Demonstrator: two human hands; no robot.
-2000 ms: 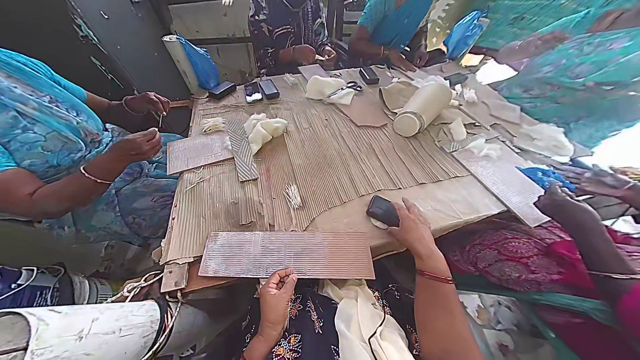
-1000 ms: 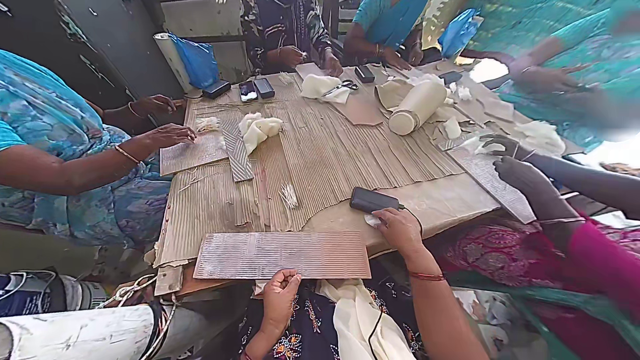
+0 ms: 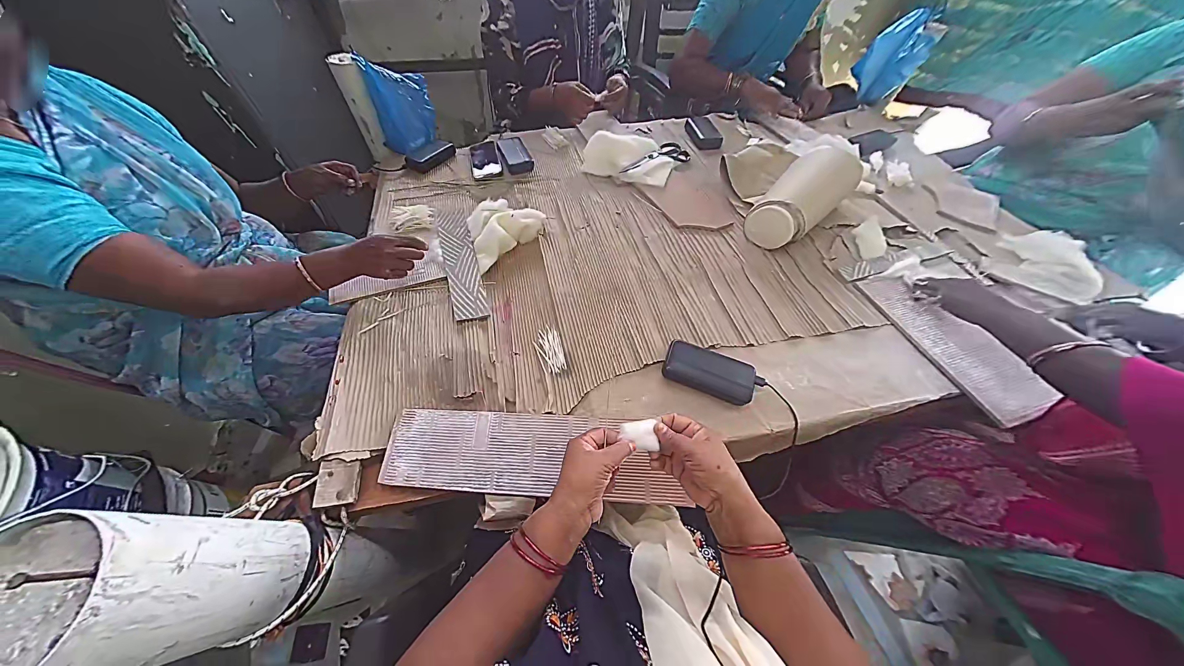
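Note:
Between my left hand and my right hand a small piece of white cotton is pinched in the fingertips of both. Beneath them a ridged rectangular board lies along the near table edge, partly covered by my hands. Just beyond my right hand is a black power bank with a cable running down from it. A small bundle of thin white sticks or wicks rests on the corrugated cardboard. A cream cloth lies in my lap.
Co-workers sit around the table. Cotton wads, a patterned strip, scissors, phones and a cream cylindrical container stand or lie on it. Another ridged board is at the right, a white pipe at the lower left.
My right hand has left the power bank and come to my left hand, and both now hold cotton. My left hand has moved right along the board. The co-worker's hand at right has moved.

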